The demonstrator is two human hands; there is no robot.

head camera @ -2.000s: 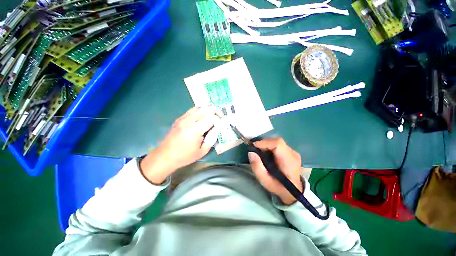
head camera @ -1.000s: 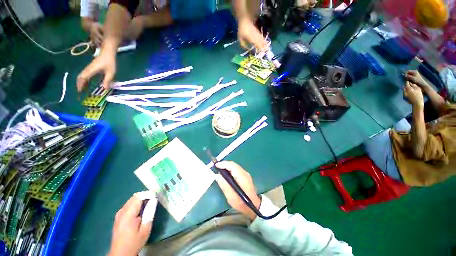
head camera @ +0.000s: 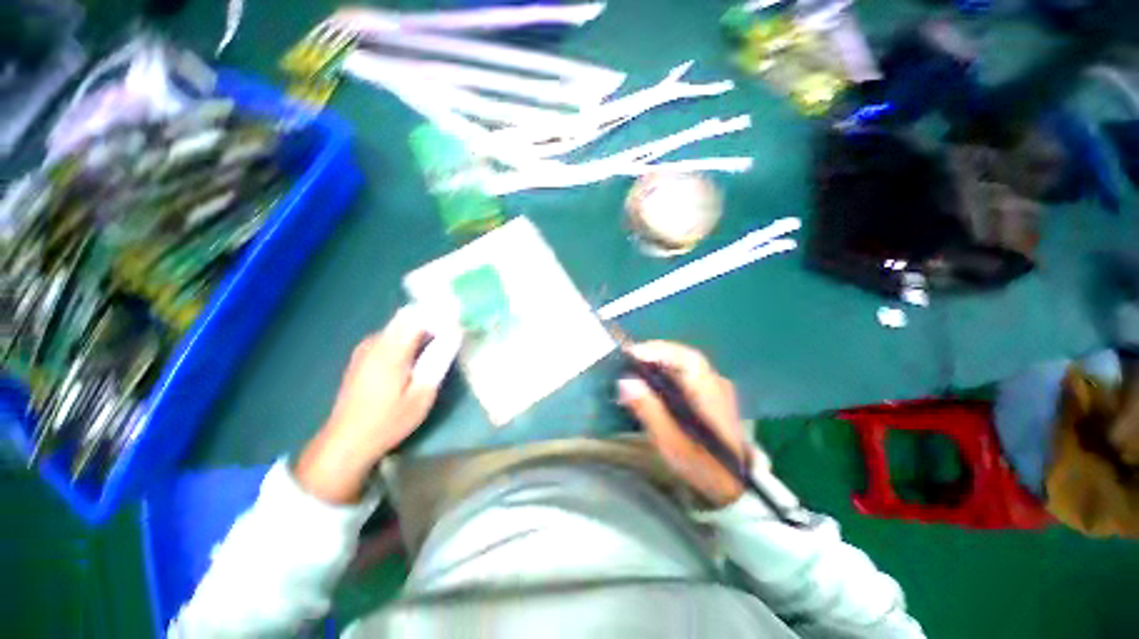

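Note:
A green circuit board (head camera: 482, 297) lies on the off-white pad (head camera: 537, 362); the picture is blurred, so its parts do not show clearly. My left hand (head camera: 390, 390) is at the pad's left edge, with something white at its fingertips that I cannot make out. My right hand (head camera: 685, 412) holds the black soldering iron (head camera: 687, 414) like a pencil, at the pad's right corner. The iron's tip is blurred near that corner, off the board. White lead wires (head camera: 706, 268) run from the pad's right side.
A blue bin (head camera: 256, 293) heaped with boards stands left, with a blue tray (head camera: 206, 531) below. Another board (head camera: 452, 181) with white leads lies behind the pad. A round tin (head camera: 672, 212) and a black unit (head camera: 893, 206) are right. A red stool (head camera: 937, 462) and part of a person (head camera: 1097, 456) are lower right.
The view has swung back down since one second ago. My left hand is now higher along the pad's left edge. Compared with two seconds ago, both hand and iron are off the board.

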